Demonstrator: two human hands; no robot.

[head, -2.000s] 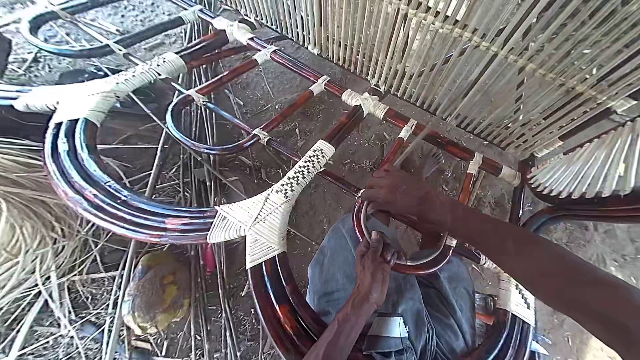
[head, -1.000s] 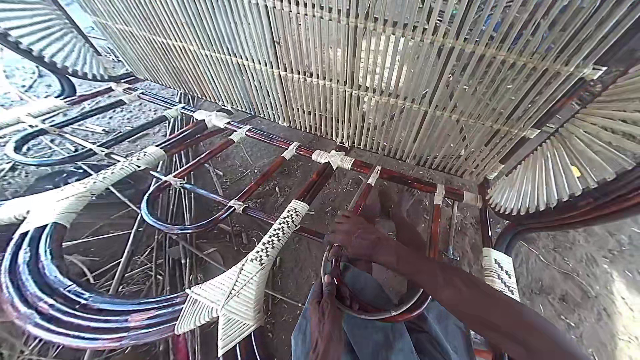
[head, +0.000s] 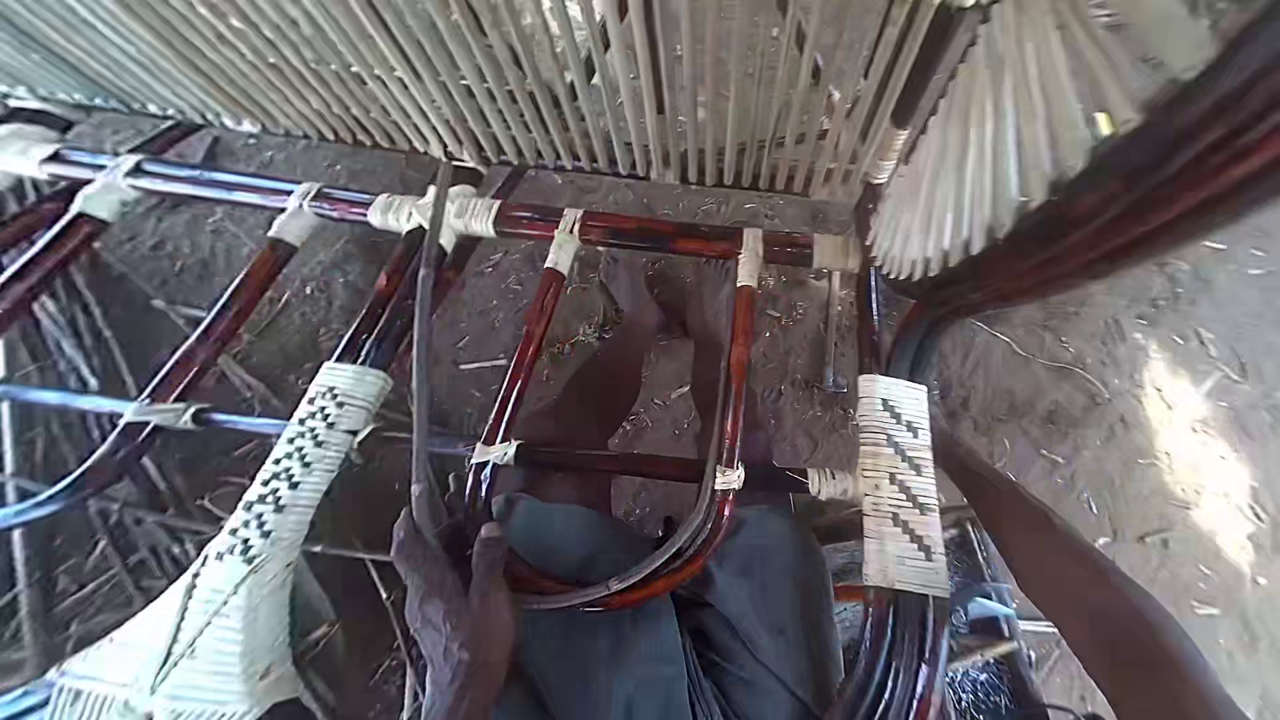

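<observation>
My left hand (head: 455, 610) grips the lower left side of a U-shaped varnished cane loop (head: 530, 355), together with a thin unvarnished cane strip (head: 422, 330). The strip's free end stands up past the top rail; its other part follows the inner curve and right side of the loop. Pale bindings join the loop to the dark red top rail (head: 650, 232) and to a lower crossbar (head: 620, 462). My right forearm (head: 1080, 590) reaches in from the lower right toward a post with pale patterned wrapping (head: 900, 480); the right hand itself is hidden.
A slatted cane panel (head: 560, 80) rises behind the rail, with a fanned slatted side (head: 990, 130) at right. A pale woven joint (head: 230, 590) stands at left. A hammer-like tool (head: 832, 340) lies on the dirt. Loose sticks lie at left. My legs in dark trousers (head: 760, 610) are under the loop.
My right hand has left the loop's left side, where it was beside the left hand, and the arm is now off to the right. The left hand stays on the loop. The view has shifted.
</observation>
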